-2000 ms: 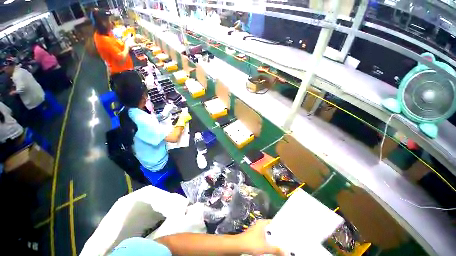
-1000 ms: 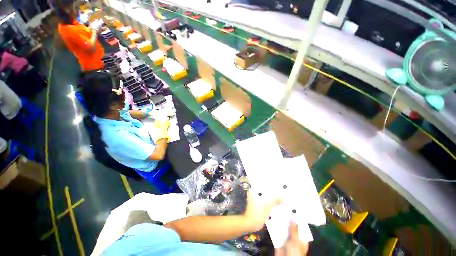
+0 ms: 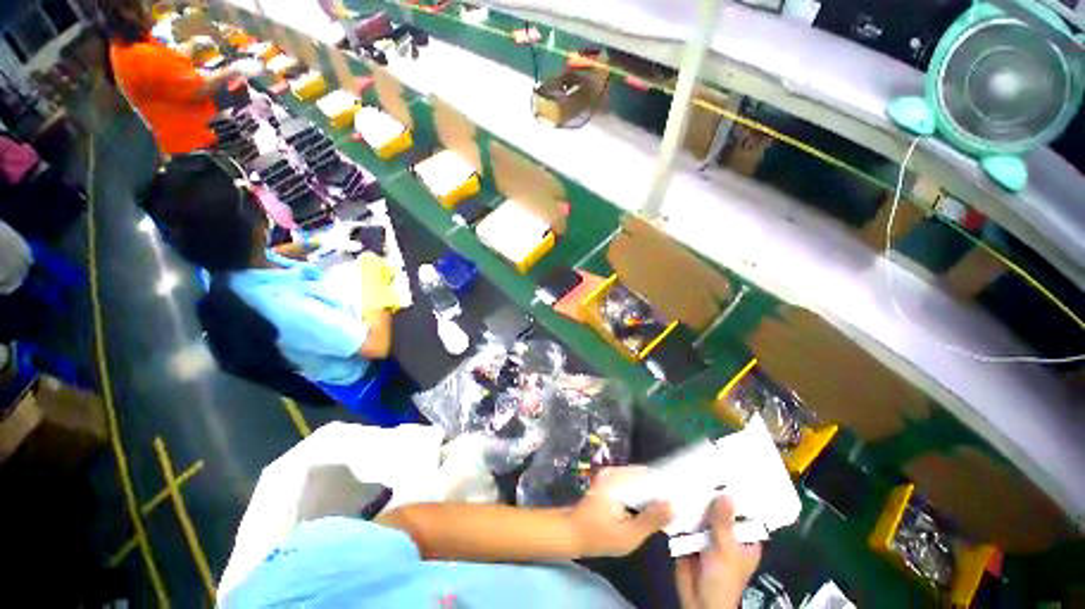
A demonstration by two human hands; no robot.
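Note:
My left hand [image 3: 619, 512] and my right hand [image 3: 719, 557] both hold a white insert tray [image 3: 744, 482] at the bottom centre. The left hand grips its left side, and the right hand holds its near edge with the thumb on top. The insert is tilted, with a narrow folded edge facing me. A yellow retail box [image 3: 773, 410] with dark, shiny bagged contents lies on the green belt just beyond the insert. A crinkled clear poly bag [image 3: 535, 405] of dark cables lies on the black worktop left of my hands.
Another yellow box [image 3: 928, 547] lies at the lower right, and one more [image 3: 628, 315] lies farther up the belt. A neighbouring worker [image 3: 298, 309] sits at the left with yellow gloves. A squeeze bottle [image 3: 443, 312] and blue tray [image 3: 456, 271] stand nearby. A green fan [image 3: 1003, 81] is at upper right.
The insert was spread flat and raised over the belt; now it is lower, tilted and more folded between both hands. My right hand has come into view since the oldest frame. The view has shifted rightward.

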